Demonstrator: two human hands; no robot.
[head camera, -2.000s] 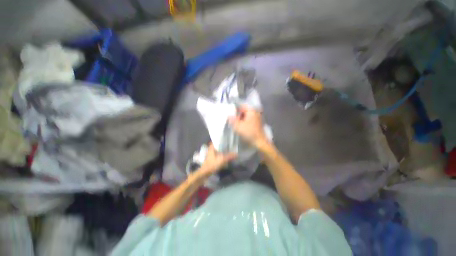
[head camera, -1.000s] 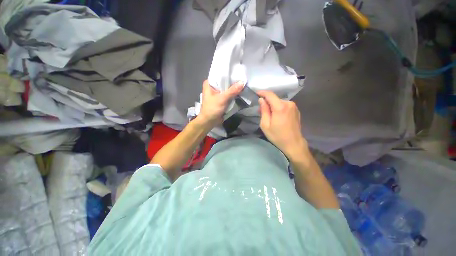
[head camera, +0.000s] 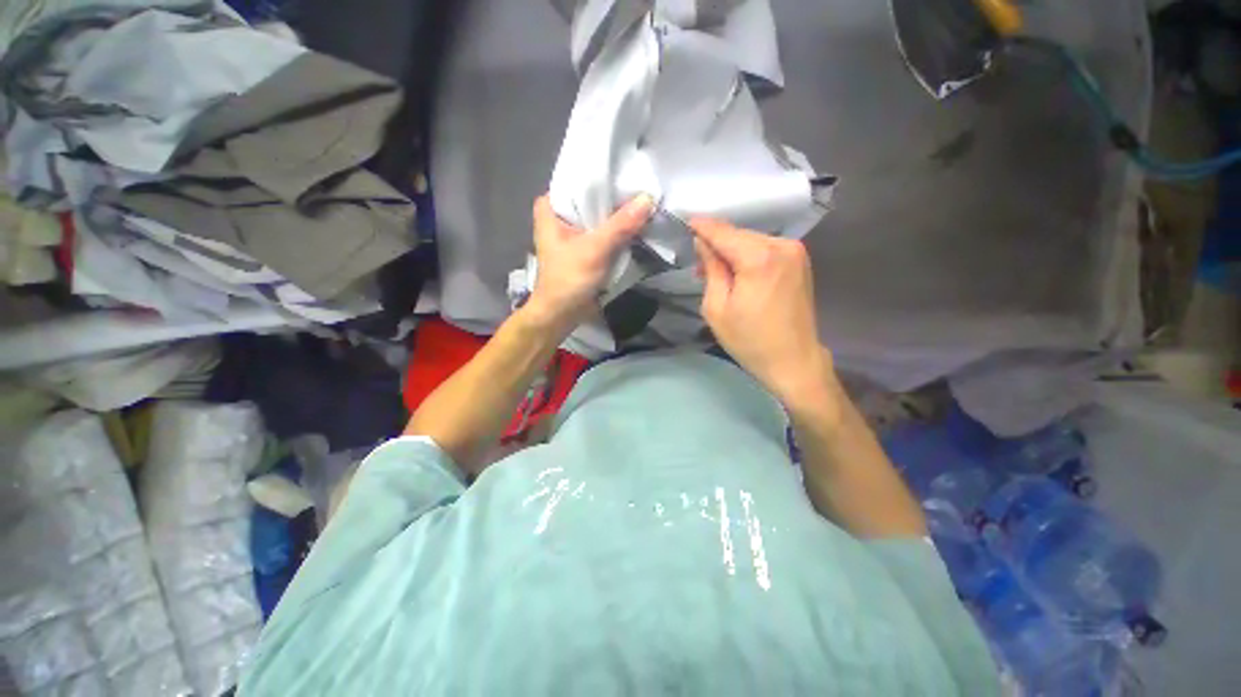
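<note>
A pale grey-white garment (head camera: 694, 130) lies bunched on the grey cloth-covered table (head camera: 1007, 204), its near end raised in front of my chest. My left hand (head camera: 583, 256) grips its near edge, thumb on top. My right hand (head camera: 765, 293) is just to the right, thumb and fingertips pinched together at a thin dark line by the garment's edge. I cannot tell whether that line is a slim tool or a seam strip. The fingers hide part of the edge.
A steam iron (head camera: 946, 48) with a blue-green hose (head camera: 1089, 102) is at the upper right. A grey garment pile (head camera: 259, 150) is at left. Red plastic (head camera: 442, 365) shows below the table edge, blue bottles (head camera: 1048, 545) lower right, white quilted pieces (head camera: 191, 545) lower left.
Since two seconds ago the view has tilted down and closer. Over the last second both hands have stayed at the garment edge, with the fingertips slightly shifted.
</note>
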